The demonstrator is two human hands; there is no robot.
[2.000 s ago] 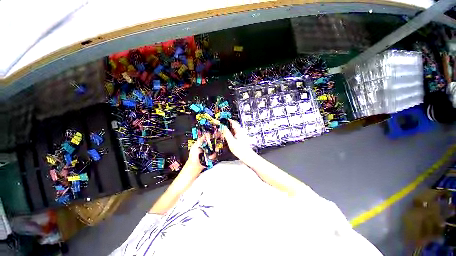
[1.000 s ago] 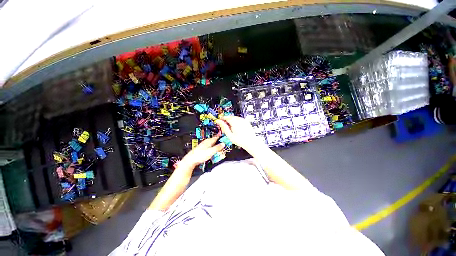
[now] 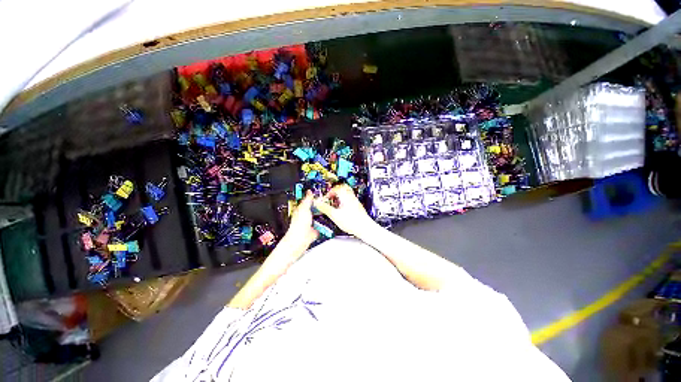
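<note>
My left hand [image 3: 302, 218] and my right hand [image 3: 343, 210] are close together in front of my body, fingertips nearly touching, over the near edge of the black divided tray [image 3: 257, 207]. What the fingers hold is too small and blurred to tell. Teal and yellow binder clips [image 3: 321, 166] lie in a loose heap just beyond the hands. A larger heap of mixed clips [image 3: 216, 175] is to the left. A clear blister tray [image 3: 431, 171] stands right of my hands, with pale squares in its cells and clips crowding its back and right edges.
A red-orange bin [image 3: 183, 69] full of clips is behind the main heap. A smaller clip heap [image 3: 112, 231] lies at left. Stacked blister trays [image 3: 597, 134] stand at right by a blue object [image 3: 614, 197]. The white-covered shelf edge [image 3: 299, 22] spans the top.
Both hands have shifted slightly. The left hand, lying flatter one second ago, now points up with its fingertips beside those of the right hand. The view has shifted a little.
</note>
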